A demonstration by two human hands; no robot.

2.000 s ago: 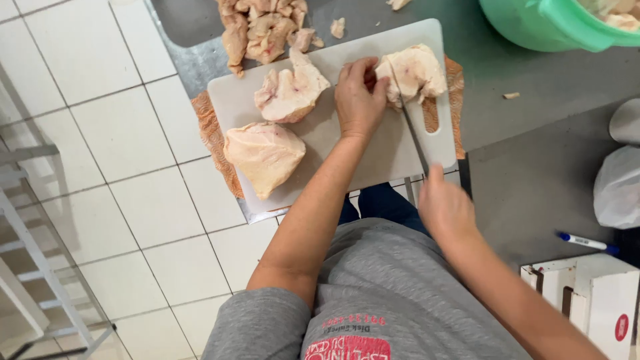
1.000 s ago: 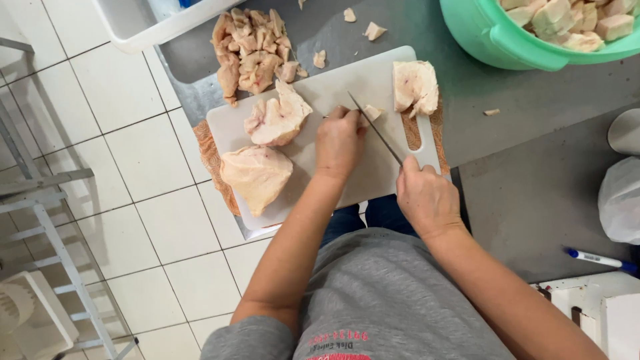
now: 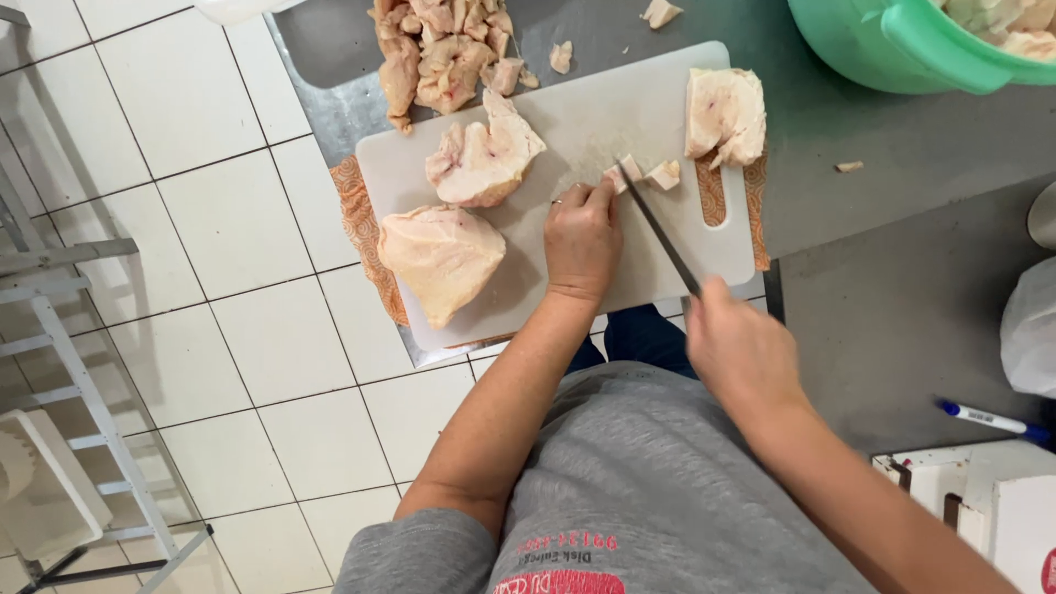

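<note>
My right hand [image 3: 738, 351] grips the handle of a long, narrow knife [image 3: 664, 235], whose tip rests on a small piece of pale meat [image 3: 624, 173]. The fingertips of my left hand [image 3: 584, 235] hold that piece against the white cutting board [image 3: 660, 272]. Just right of the blade lies a cut cube of meat [image 3: 663, 175]. At the board's upper right corner sits a thick slab of meat [image 3: 726, 115], by the handle slot. Two bigger pieces, a notched one [image 3: 487, 157] and a smooth, skinless-looking one [image 3: 441, 256], lie on the left part of the board.
Beyond the board, trimmings [image 3: 450, 62] are heaped on the metal counter [image 3: 833, 198], with loose scraps nearby. A green tub [image 3: 891, 49] of meat stands upper right. An orange patterned cloth [image 3: 363, 235] lies under the board. A marker [image 3: 990, 418] is at right, a metal ladder [image 3: 82, 388] at left.
Two seconds ago both hands were at the slab near the board's right end; now they are at small pieces nearer the middle. A cut cube now lies right of the blade.
</note>
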